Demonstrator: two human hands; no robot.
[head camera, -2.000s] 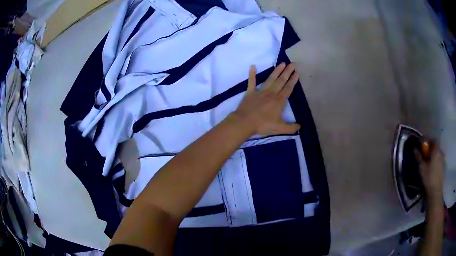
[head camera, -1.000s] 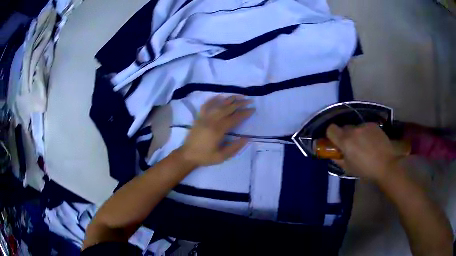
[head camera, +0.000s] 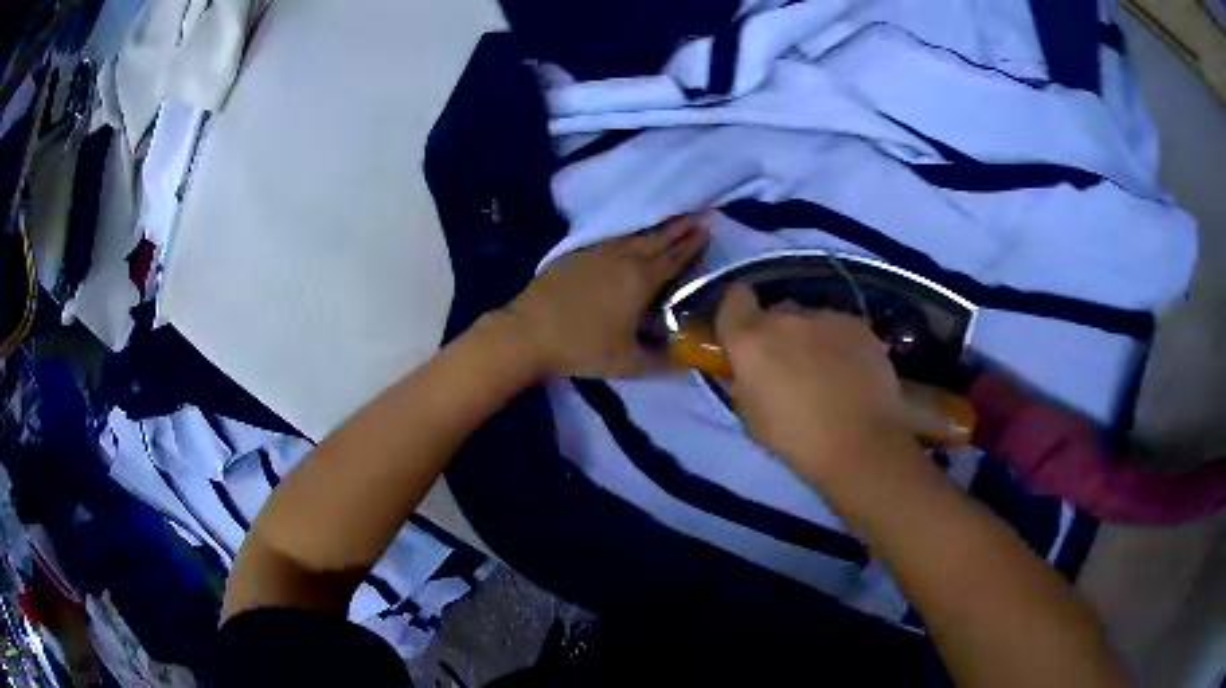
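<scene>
A white garment (head camera: 1049, 242) with navy bands lies on the table, its upper part in folds. Its long navy edge band (head camera: 491, 202) curves down the left side. My right hand (head camera: 813, 383) is closed on the orange-brown handle of the steam iron (head camera: 914, 303). The iron lies over the garment's middle, its tip pointing left. My left hand (head camera: 598, 303) lies on the garment just left of the iron's tip, fingers reaching up and right; its thumb side near the tip is blurred. The iron and my right arm hide part of the garment.
The pale ironing table (head camera: 323, 175) shows at left. A maroon hose (head camera: 1102, 470) runs right from the iron. Pale cloth pieces (head camera: 161, 81) hang at the table's left edge. More navy-and-white garments (head camera: 229, 470) are heaped below the edge at lower left.
The iron in my right hand has moved left, from the garment's right edge to its middle. The garment appears further right and turned in view. My left hand has come close to the iron's tip.
</scene>
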